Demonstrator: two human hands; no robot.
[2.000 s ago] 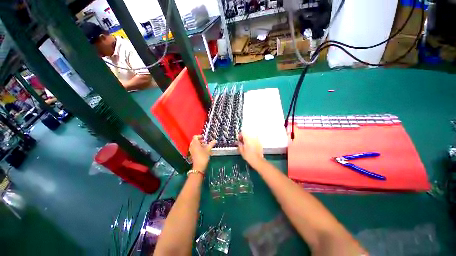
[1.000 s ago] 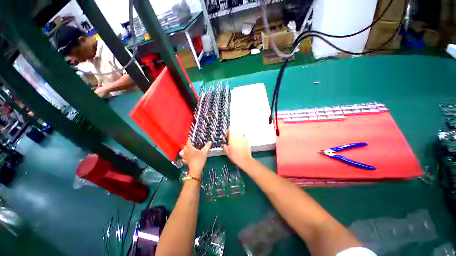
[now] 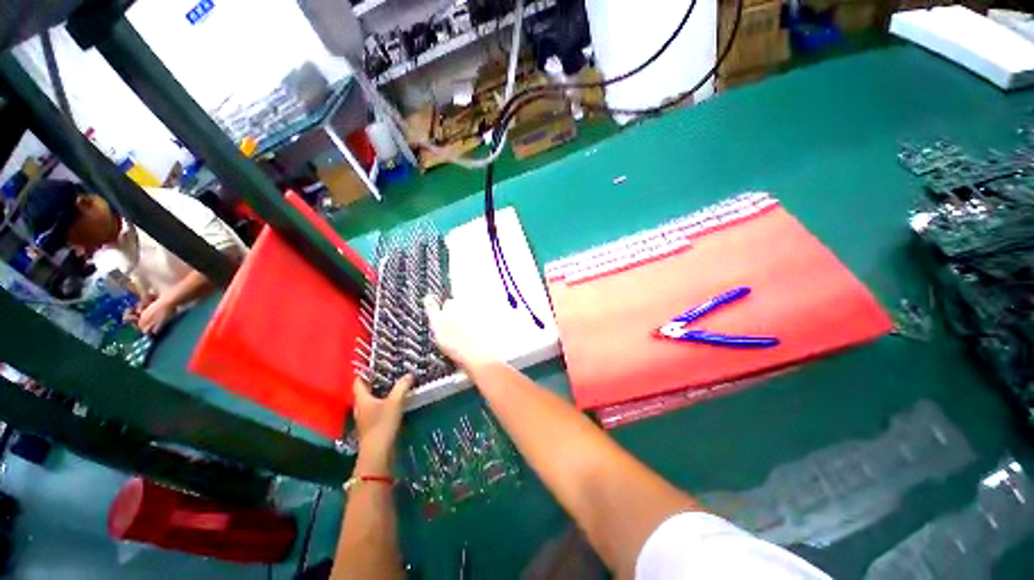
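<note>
Dense rows of PCB assemblies with upright metal leads stand on the left part of a white foam board. My left hand is at the near left corner of the rows, thumb and fingers apart at their edge. My right hand lies along the right side of the rows, fingertips touching them. Whether either hand grips a board is hard to tell. A few more PCB assemblies with upright leads lie on the green bench just in front of the white board.
Blue-handled cutters lie open on a red stack. A red panel leans by green posts. Black cables hang over the white board. A PCB heap is at right, clear trays nearer. A person sits at left.
The view has swung right, bringing the PCB heap and another white board into sight. My right hand has moved farther up the right side of the rows. My left hand stays at the near corner.
</note>
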